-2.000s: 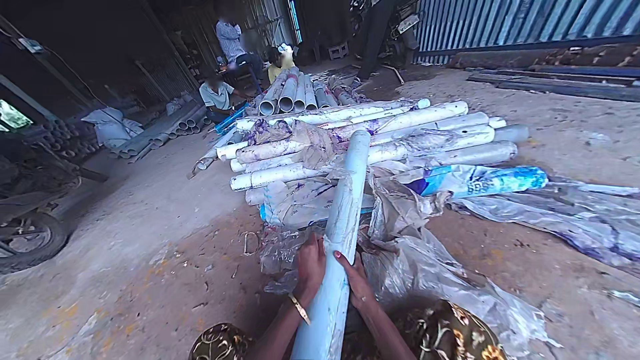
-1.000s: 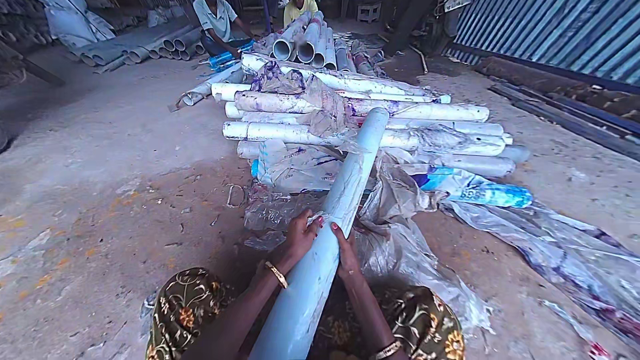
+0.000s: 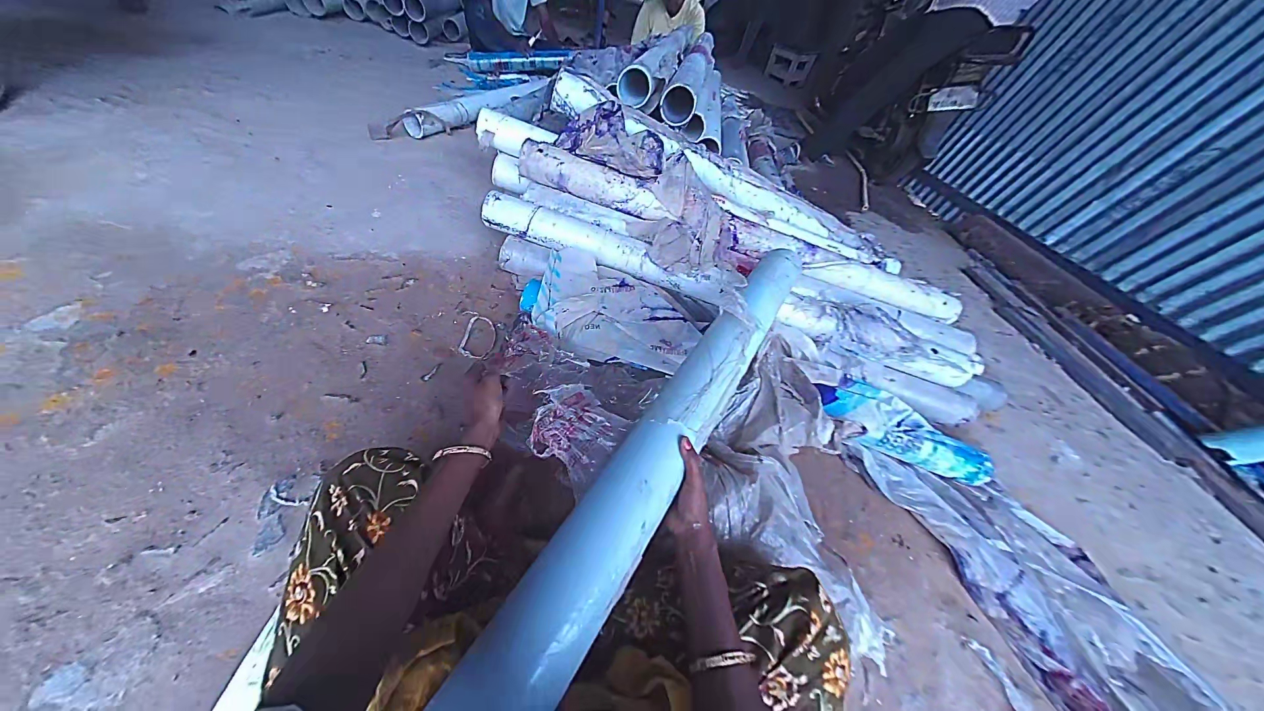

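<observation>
A thick pale blue plastic pipe [image 3: 632, 474] slants from my lap up to the pile, its far end over the stacked pipes. Against the pipe's right side rests my right hand [image 3: 690, 491], thumb up along it; its fingers are partly hidden, so its grip is unclear. Off the pipe to the left, my left hand [image 3: 484, 403] is at the edge of crumpled, purple-stained plastic film [image 3: 578, 425]; whether it pinches the film cannot be made out. White pipes [image 3: 592, 242] with torn wrapping lie stacked crosswise in front of me.
More grey pipes [image 3: 681, 104] point toward me behind the stack. A blue printed wrapped roll [image 3: 908, 430] and long plastic sheeting [image 3: 1027, 583] lie on the right. A corrugated metal wall [image 3: 1116, 148] stands beyond dark boards [image 3: 1106, 395]. People sit at the back, one in a yellow top [image 3: 668, 18].
My left hand has left the pipe and moved out to the left, by the plastic film. My right hand stays at the pipe. The view has tilted down.
</observation>
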